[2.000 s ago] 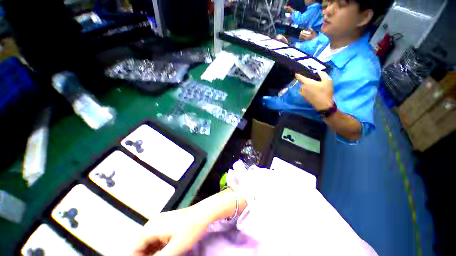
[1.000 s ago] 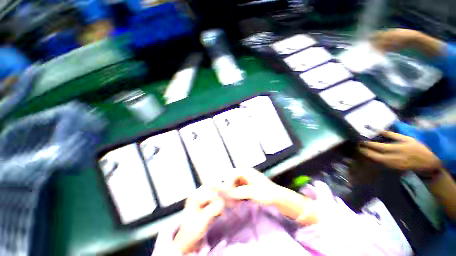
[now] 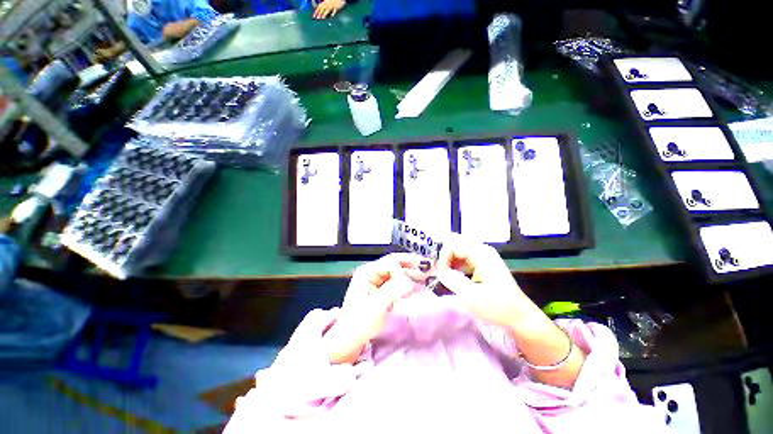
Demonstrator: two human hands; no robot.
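A clear lens sheet (image 3: 416, 238) with rows of black rings is held up between my two hands, in front of the tray's near edge. My left hand (image 3: 379, 292) pinches its lower left part. My right hand (image 3: 476, 275) pinches its right side; the exact finger contact is too small to tell. The black carrier tray (image 3: 436, 253) lies on the green bench behind my hands. It holds several white phone back covers (image 3: 540, 195), upright in their slots, each with a black camera cluster near the top.
A second tray (image 3: 657, 191) of white covers stands at right. Bagged blister trays (image 3: 140, 206) lie at left. A white bottle (image 3: 364, 112) and long bagged strips (image 3: 506, 76) stand behind the tray. A green-handled tool (image 3: 560, 308) is below the bench edge. A person's hand (image 3: 328, 8) shows at the top.
My view has turned back to face the tray squarely. The ringed sheet now shows between my hands. The neighbouring worker's arms at right have left the view.
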